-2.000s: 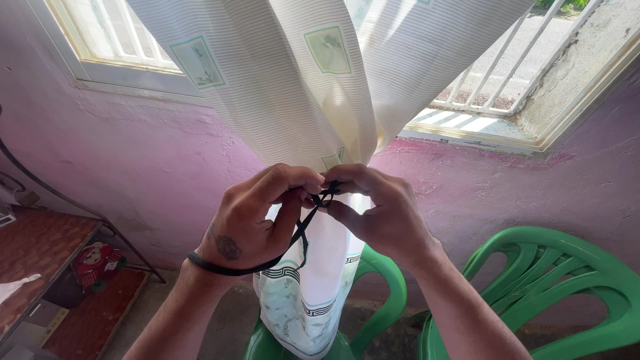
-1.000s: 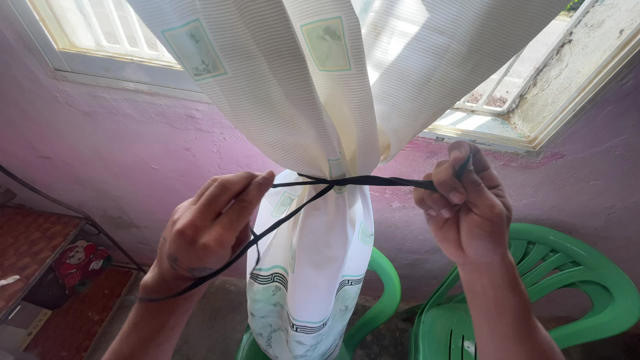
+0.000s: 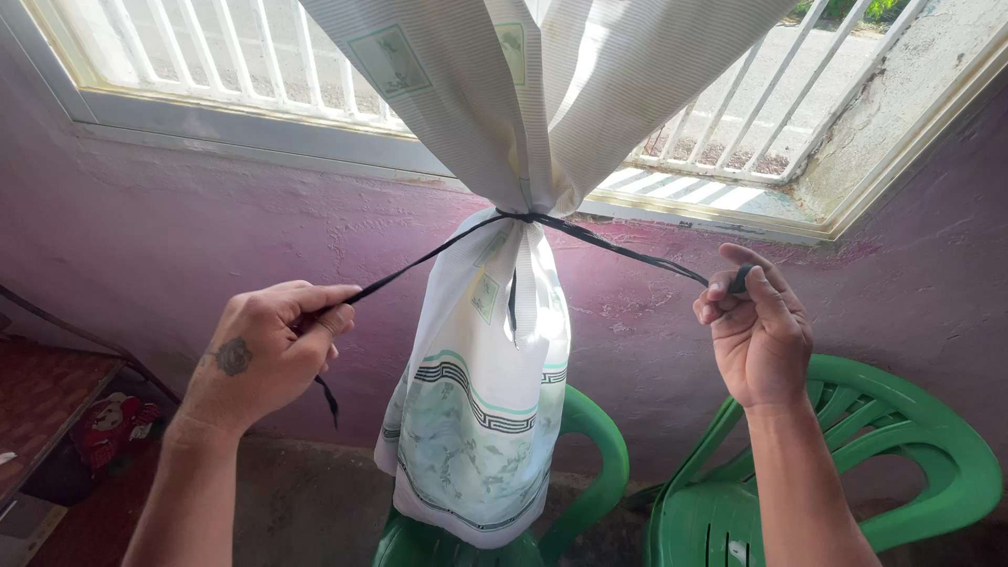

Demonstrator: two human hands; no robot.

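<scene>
A light patterned curtain [image 3: 480, 378] hangs gathered at mid-height, cinched by a black cord [image 3: 606, 244] around it. My left hand [image 3: 276, 346] pinches one strand of the cord, out to the left of the curtain, and a short loose end dangles below its fingers. On the other side, my right hand [image 3: 756, 323] grips the doubled strands, with part of the cord looped at its fingers. Both lengths slope down from the knot at the curtain's front. Another thin black end hangs from the knot against the cloth.
Behind the curtain is a pink wall [image 3: 331, 205] with barred windows [image 3: 748, 102] on both sides. Green plastic chairs stand below, one [image 3: 598, 441] under the curtain's hem and another [image 3: 921, 480] at the right. A reddish table [image 3: 47, 394] is at the lower left.
My hands worked close together at the cord two seconds ago; they have moved apart. The strap that lay across my left wrist is no longer there. The view has shifted.
</scene>
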